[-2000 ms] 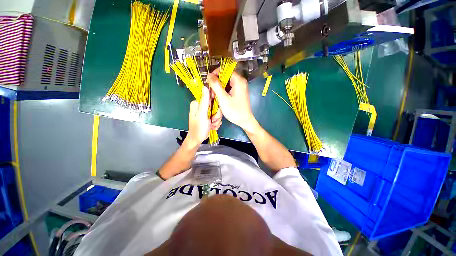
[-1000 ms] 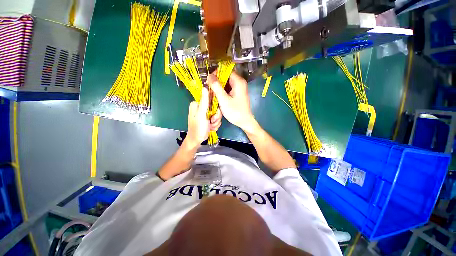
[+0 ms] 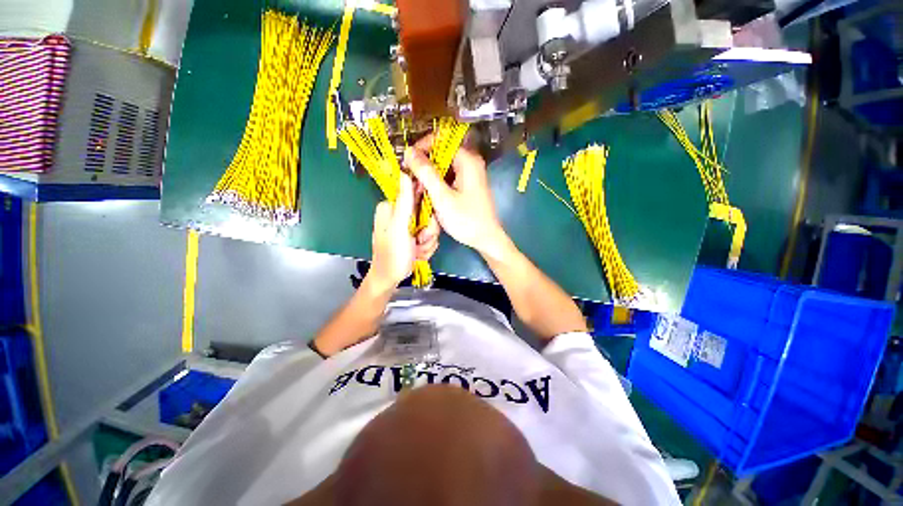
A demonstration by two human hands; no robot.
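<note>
My left hand (image 3: pixel 394 237) is closed around a bunch of yellow wires (image 3: pixel 372 158) whose upper ends fan out to the left and whose lower ends stick out below the hand. My right hand (image 3: pixel 463 201) is closed on the wires beside it, with a part of the bunch (image 3: pixel 448 141) fanning up to the right. Both hands are close together just below the orange-brown block (image 3: pixel 431 59) of the grey machine (image 3: pixel 634 61). The fingertips and wire tips at the machine are too small and partly hidden to tell apart.
A wide yellow wire bundle (image 3: pixel 272 124) lies left on the green bench (image 3: pixel 332 212). A narrower bundle (image 3: pixel 598 217) lies right, with loose wires (image 3: pixel 701 158) beyond. A blue bin (image 3: pixel 762 366) stands at lower right. A grey vented cabinet (image 3: pixel 119 119) stands at left.
The view has shifted slightly. My hands stay at the machine with the wires; my right fingertips have moved a little left.
</note>
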